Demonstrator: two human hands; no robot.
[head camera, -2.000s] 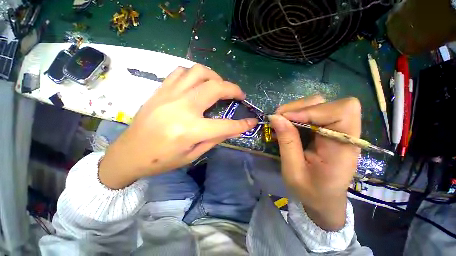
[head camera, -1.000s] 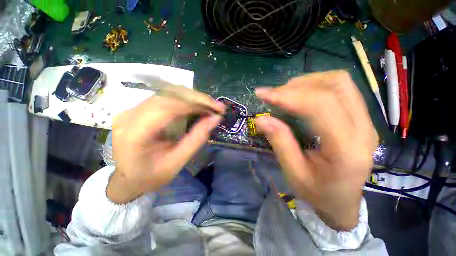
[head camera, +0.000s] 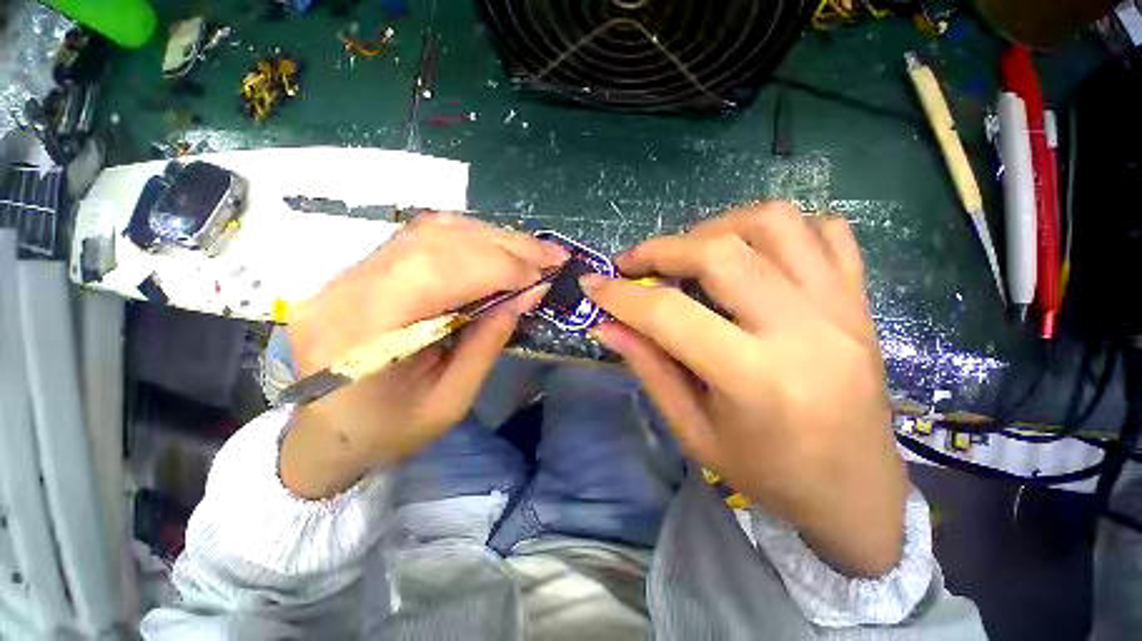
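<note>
The smartwatch case (head camera: 579, 291), a small rounded frame with a silver rim and dark parts inside, lies near the bench's front edge between my hands. My left hand (head camera: 407, 328) holds the pale tan-handled pry tool (head camera: 382, 351), its thin tip over the case's left part and its dark end toward my wrist. My right hand (head camera: 764, 338) has its fingertips on the case's right side; a forefinger presses on the dark inner part. A bit of yellow (head camera: 648, 283) shows beside the right fingers, mostly hidden by them. The tool's exact contact point is too small to tell.
A second smartwatch (head camera: 197, 204) lies on the white board (head camera: 269, 257) at left, near a dark blade (head camera: 328, 205). The fume fan (head camera: 632, 50) stands behind the work. A tan-handled tool (head camera: 954, 157), white pen (head camera: 1017, 200) and red pen (head camera: 1043, 188) lie right. Cables hang at far right.
The tan-handled tool has passed from my right hand to my left. My right hand has moved in onto the case, and its fingers cover most of the yellow piece. The camera view has shifted.
</note>
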